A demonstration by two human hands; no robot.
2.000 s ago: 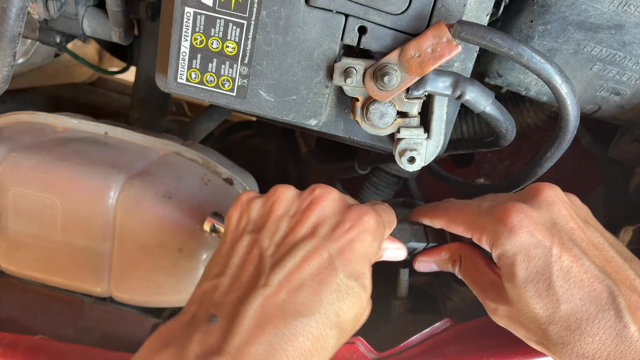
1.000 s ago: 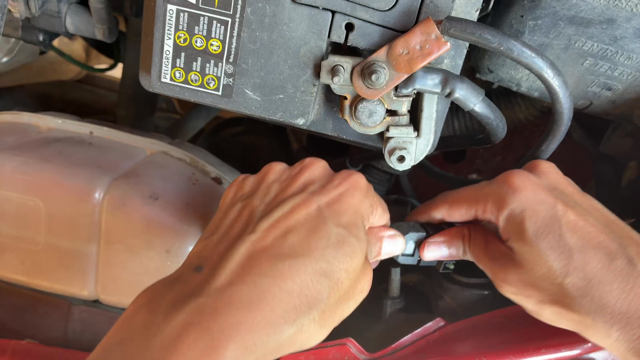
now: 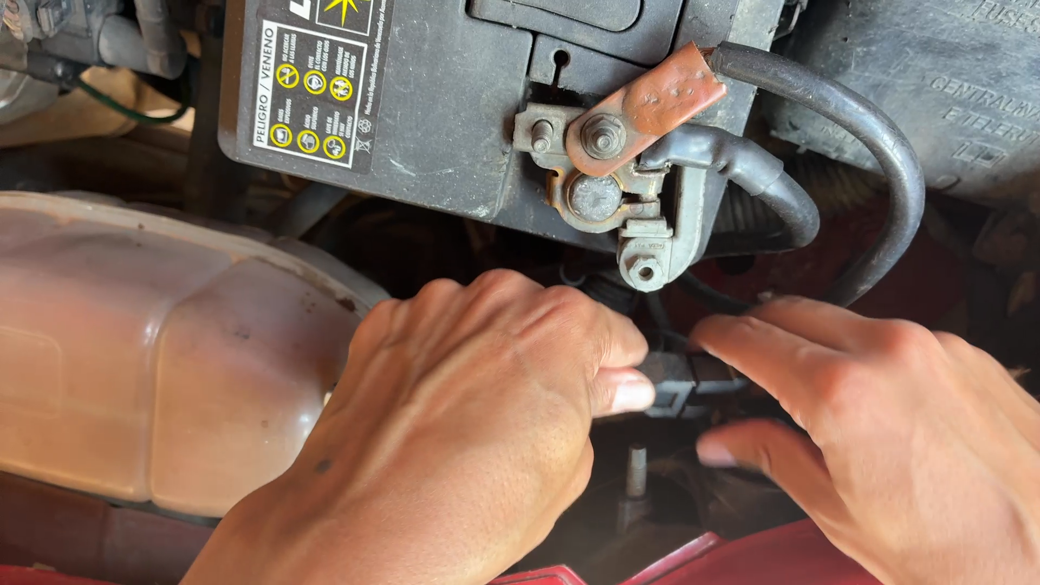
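Note:
A dark plastic electrical connector (image 3: 678,383) lies between my hands, below the battery terminal clamp (image 3: 595,197). My left hand (image 3: 455,406) grips its left end between thumb and index finger; the curled fingers hide part of it. My right hand (image 3: 861,406) is just right of the connector, its thumb and fingers spread apart, with nothing held between them. The right fingertips are close to the connector's upper right side and slightly blurred. Beneath the connector, a threaded stud (image 3: 637,471) points upward.
The car battery (image 3: 422,106) fills the upper middle, with a copper strap (image 3: 670,89) and thick black cable (image 3: 886,154) at its terminal. A translucent coolant reservoir (image 3: 97,349) stands left. A black plastic cover (image 3: 918,97) is upper right; red bodywork (image 3: 756,556) runs along the bottom.
My right thumb and fingers have come apart and let go of the connector, which they pinched one second ago. My left hand keeps its grip.

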